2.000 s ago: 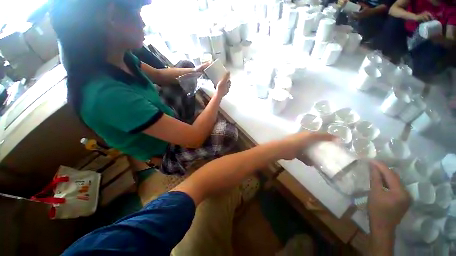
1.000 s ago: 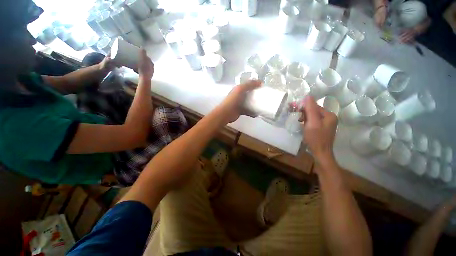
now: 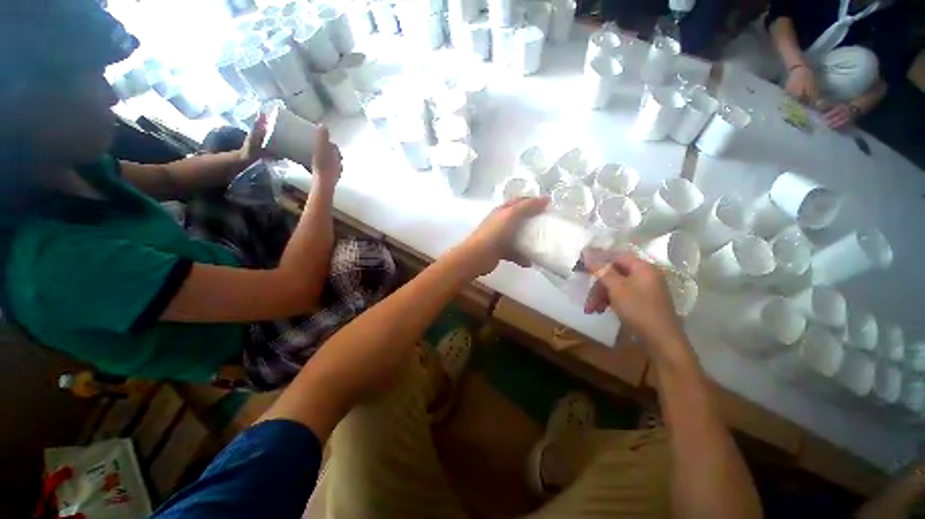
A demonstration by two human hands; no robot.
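Observation:
My left hand (image 3: pixel 504 233) holds a white container (image 3: pixel 549 241) by its side, lying tilted with its open end towards my right hand. My right hand (image 3: pixel 627 287) is at that open end, its fingertips at the rim and on a clear plastic bag (image 3: pixel 576 288) that hangs below it. The fingertips are partly blurred against the bag. Both hands are bare and just above the table's near edge. Several open white containers (image 3: pixel 572 200) stand just behind the held one.
More containers (image 3: pixel 779 320) stand in rows at right, and others (image 3: pixel 803 200) lean or lie behind them. A person in a green shirt (image 3: pixel 203 248) sits at left holding a container (image 3: pixel 290 135). Another person's hands (image 3: pixel 820 103) are across the table (image 3: pixel 568 294). A bag lies on the floor at lower left.
Since the earliest frame the view has turned right, so the hands appear nearer the middle. Since one second ago my right hand has come closer to the container's open end.

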